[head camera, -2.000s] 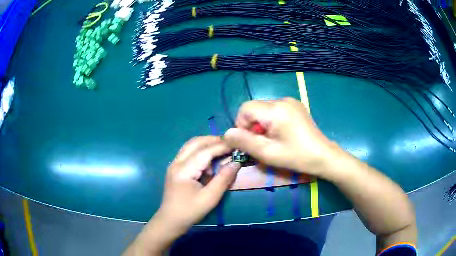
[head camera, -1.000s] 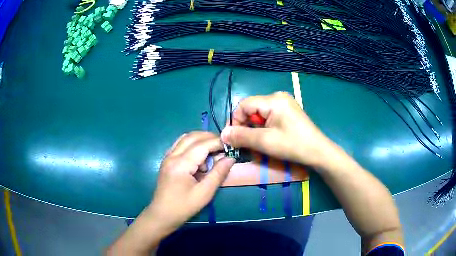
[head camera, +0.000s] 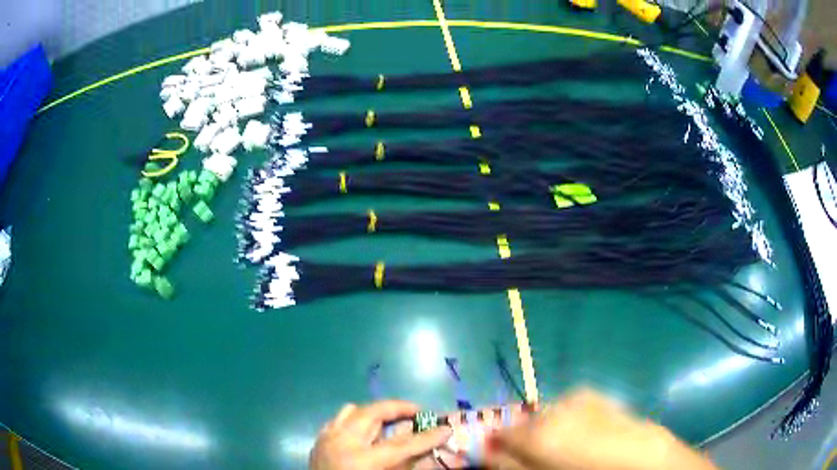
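My left hand (head camera: 372, 439) is at the bottom edge, partly cut off. Its fingertips are around a small green terminal block (head camera: 425, 421) at the left end of the holding fixture (head camera: 488, 419). My right hand (head camera: 597, 436) is blurred and cut off by the bottom edge. A red handle (head camera: 496, 446) shows at its fingers, over the fixture; the tool's tip cannot be made out. The hands hide much of the fixture. Blue tape strips (head camera: 457, 382) run behind it, and a dark wire lies on the mat by the yellow line.
Black wire bundles (head camera: 422, 274) with white ends cross the table. Green terminal blocks (head camera: 158, 234), yellow-handled scissors (head camera: 166, 156) and white housings (head camera: 229, 78) lie at left. A yellow-green label (head camera: 574, 195) lies on the bundles. A blue bin (head camera: 23, 106) stands far left, a white sheet (head camera: 815, 216) at right.
The view has tipped up, so the hands sit lower and more of the table shows. My right hand has moved right, away from my left. The two upright black wires no longer show between the hands.
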